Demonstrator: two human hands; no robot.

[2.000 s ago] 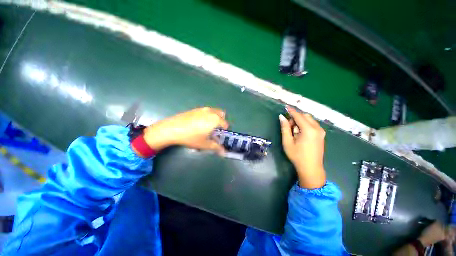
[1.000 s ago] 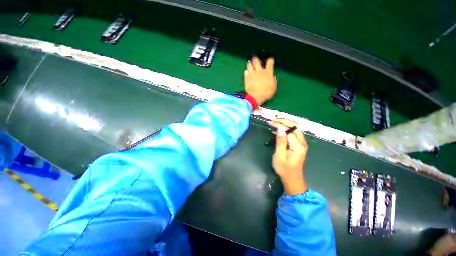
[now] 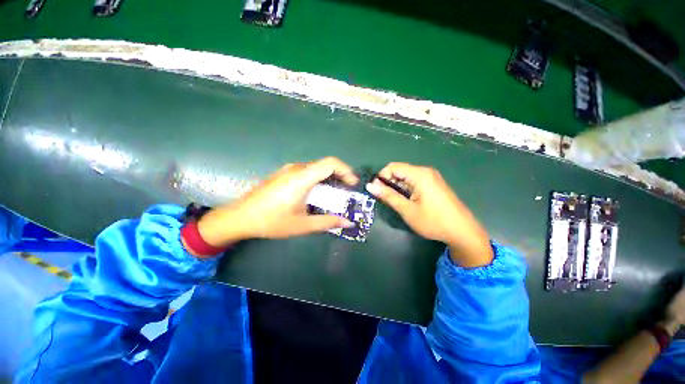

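Observation:
A phone unit (image 3: 351,214) lies on the dark green bench in front of me, its pale part to the left and its speckled circuit board end to the right. My left hand (image 3: 289,201) holds the unit by its long edges, thumb at the near edge and fingers at the far edge. My right hand (image 3: 428,202) holds a thin dark tool (image 3: 394,185) between thumb and fingers. Its fingertips are at the far right corner of the unit. The tool's tip is too small and blurred to make out.
Two units (image 3: 567,244) lie side by side on the bench (image 3: 481,300) at the right. Several units (image 3: 531,64) lie on the green belt beyond the worn white rail (image 3: 300,81). A pale wrapped post (image 3: 638,135) stands at right. Another person's forearm (image 3: 631,360) is at lower right.
My left hand has come back from the belt and now holds a unit on the bench. My right hand has moved left to that unit, with the dark tool still in it.

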